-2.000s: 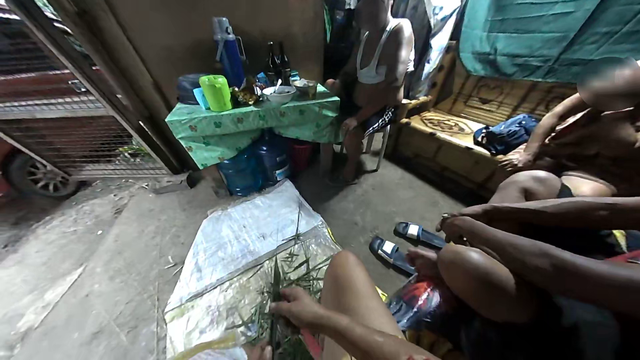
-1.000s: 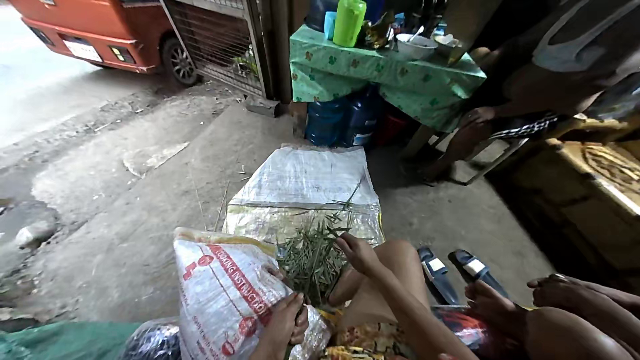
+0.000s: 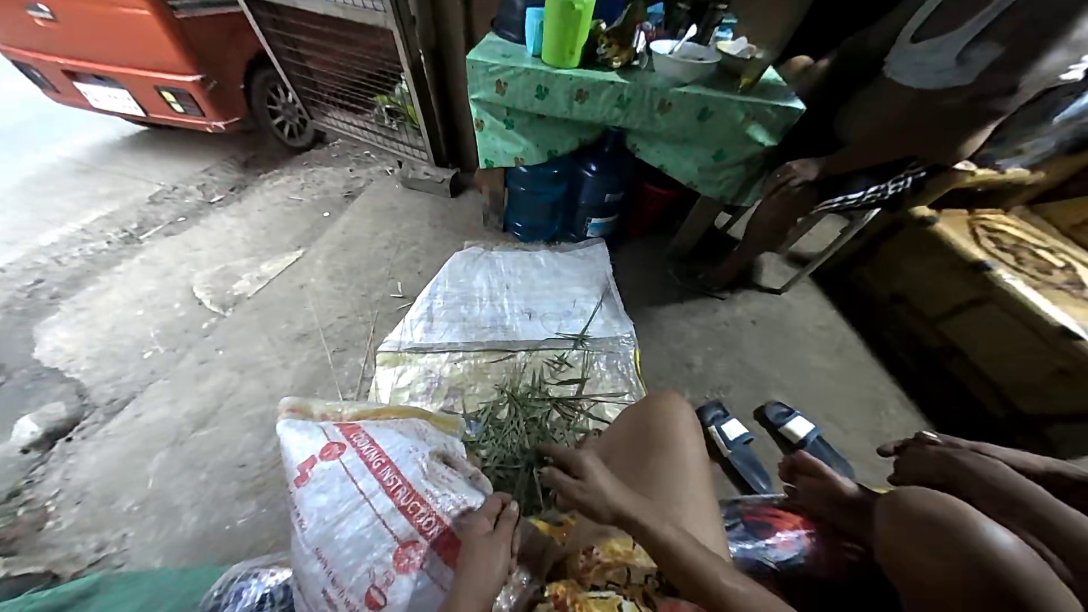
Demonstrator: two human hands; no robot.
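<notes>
A heap of narrow green leaves and cut stems point(image 3: 518, 425) lies on flattened woven plastic sacks point(image 3: 527, 297) on the floor. My right hand point(image 3: 582, 480) is at the heap's right edge, fingers spread; whether they touch the leaves is unclear. My left hand point(image 3: 491, 531) rests by the right side of a white printed woven sack point(image 3: 374, 501); its fingers are partly curled, and whether they grip the sack cannot be told. My bare knee point(image 3: 667, 425) is bent just right of the heap.
Dark slide sandals point(image 3: 738, 446) lie right of my knee, beside another person's bare foot and legs point(image 3: 935, 518). Ahead stands a table with a green cloth point(image 3: 629, 110), large blue water bottles point(image 3: 565, 200) beneath it. A seated person point(image 3: 790, 195) is beside it. An orange vehicle point(image 3: 170, 68) stands outside.
The view has swung left and down since the oldest frame. My right hand has lowered toward the leaves since one second ago. Two seconds ago it held a thin leaf or stem.
</notes>
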